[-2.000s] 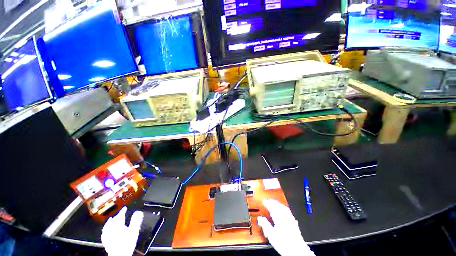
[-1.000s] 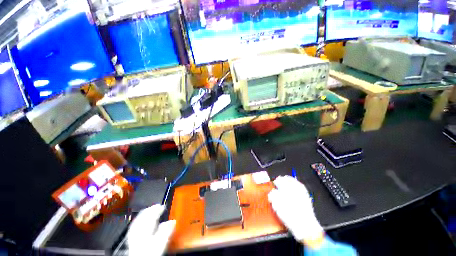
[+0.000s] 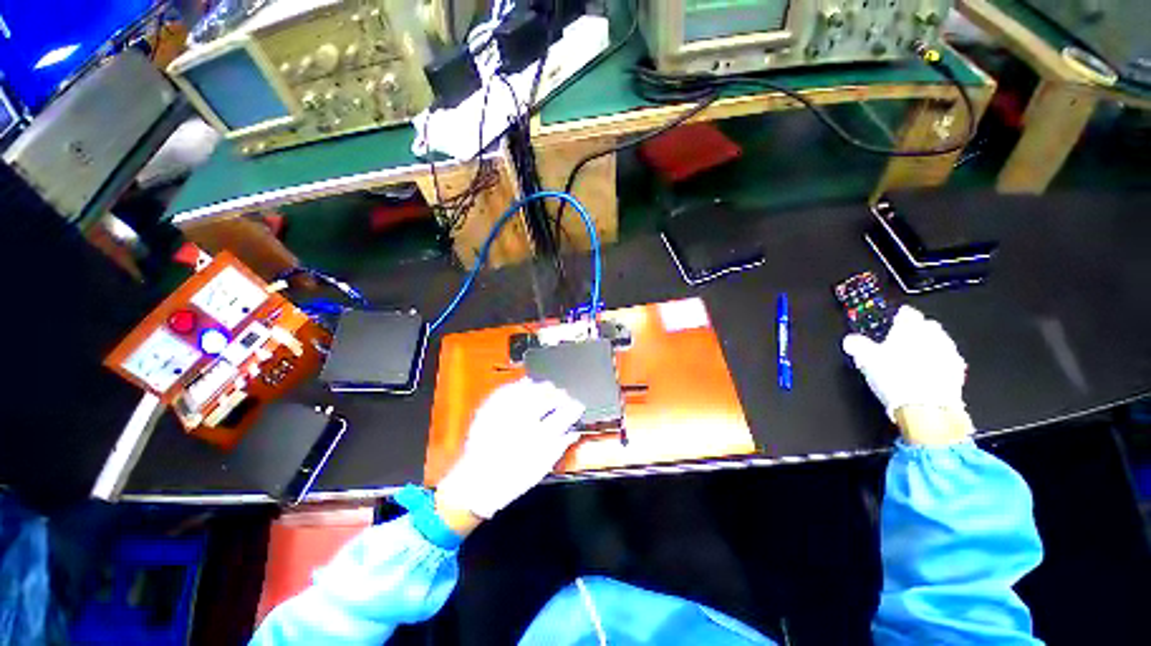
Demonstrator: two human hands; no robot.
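A black set-top box lies on the orange-red board, against the connector block at the board's far edge. My gloved left hand is on the box's near left corner with fingers curled at its near edge and hides that corner. My gloved right hand is closed over the near half of the black remote control. The remote's far end with its buttons shows beyond my fingers. A blue cable arches to the connector block.
A blue pen lies right of the orange-red board. Other boxes lie at left, nearer at left, behind and stacked at back right. An orange test box stands at far left. Oscilloscopes sit on the rear shelf.
The view has tilted down. My left hand has moved right from the board's left edge onto the set-top box. My right hand has moved right from the board onto the remote control.
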